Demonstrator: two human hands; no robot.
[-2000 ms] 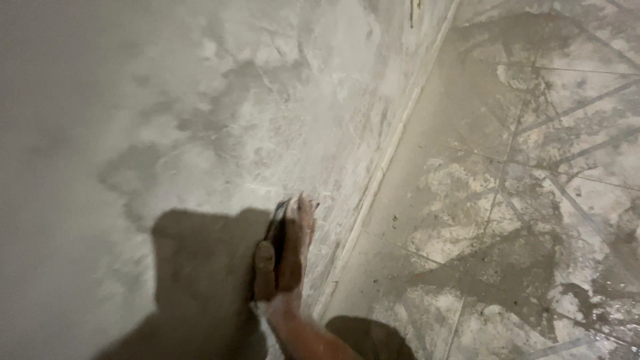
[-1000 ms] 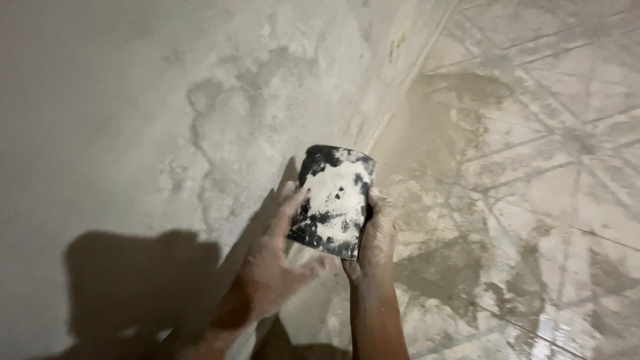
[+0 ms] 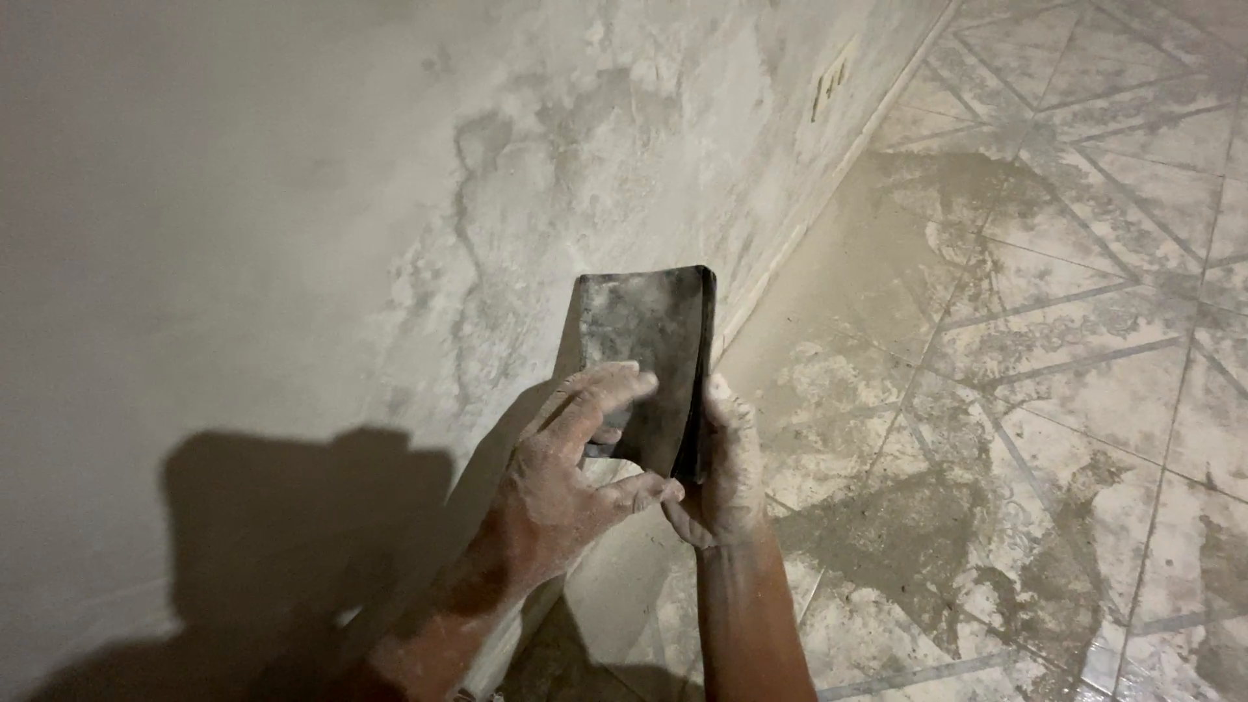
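Observation:
A dark rectangular sheet, which looks like sandpaper folded or wrapped over a pad, is held up in front of the wall's foot, with pale dust on its face. My right hand grips its right edge from behind and below. Across its lower left part lies my left hand, fingers spread over the face and thumb near the bottom corner. Both hands are coated in pale dust. The sheet's back is hidden.
A patchy plastered wall fills the left side, with a small slotted outlet or opening low on it. Tiled floor with pale and damp-looking dirt runs along the right. Shadows fall on the wall at lower left.
Two seconds ago one hand was against the wall; both hands then held the piece, its face blotched white and black. Now a greyer, more even face shows.

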